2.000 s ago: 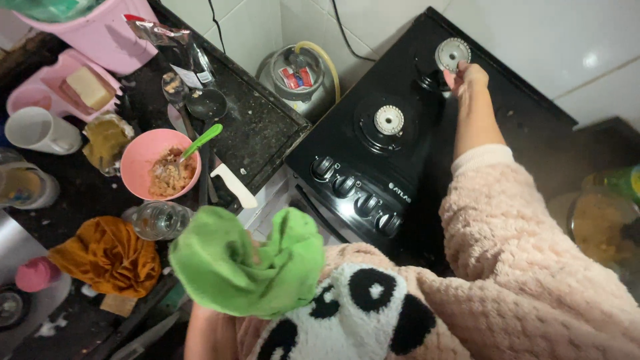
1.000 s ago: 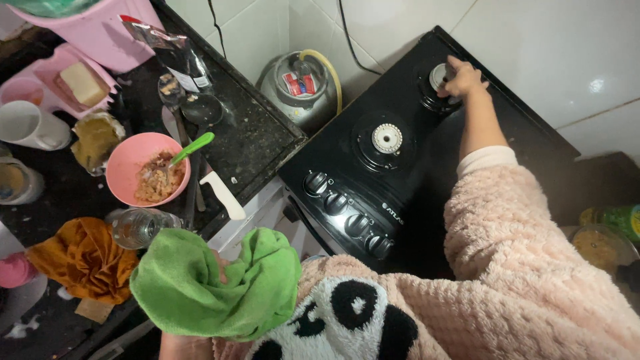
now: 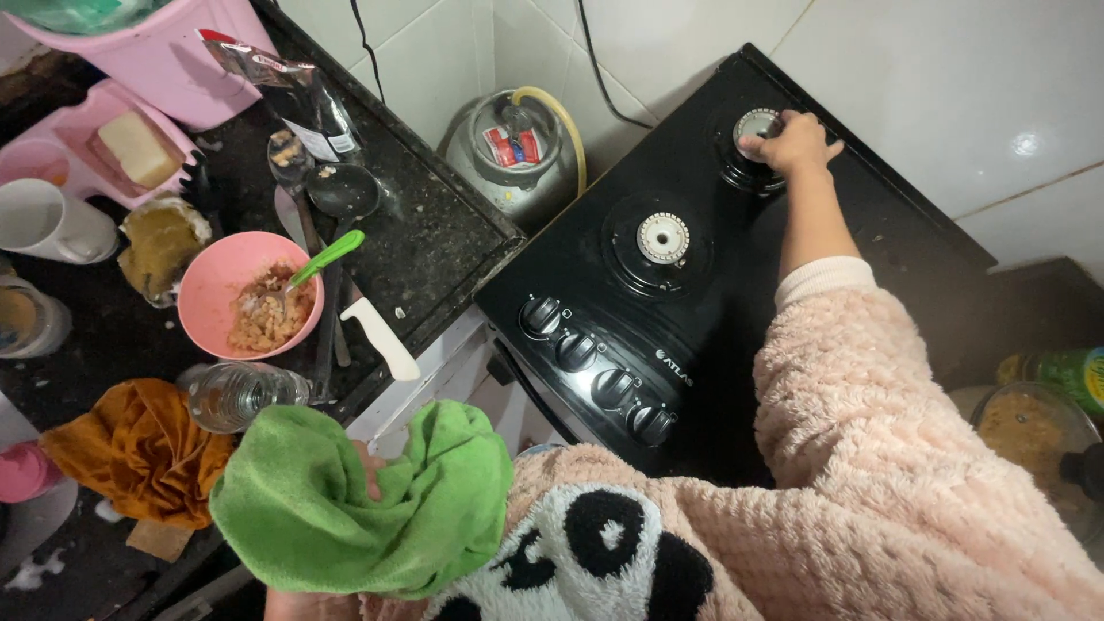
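Observation:
My left hand (image 3: 371, 470) holds a bunched green cloth (image 3: 345, 517) in front of my body; the cloth hides most of the fingers. At the far burner of the black gas stove (image 3: 595, 224), my right hand (image 3: 798, 147) has its fingers on the edge of the round metal burner cap (image 3: 759, 129). The front burner (image 3: 663, 238) is uncovered by any grate and lies to the left of my right forearm. Several black control knobs (image 3: 576, 351) line the stove's near edge.
Left of the stove, the dark stone counter (image 3: 440, 224) holds a pink bowl (image 3: 203, 293) of food, a white-handled knife (image 3: 384, 341), a glass jar (image 3: 246, 395) and an orange cloth (image 3: 142, 448). Behind stands a gas cylinder (image 3: 515, 142). A lidded pot (image 3: 1026, 431) is at right.
My right hand stays at the far burner, its fingers shifting around the cap. The green cloth stays in my left hand.

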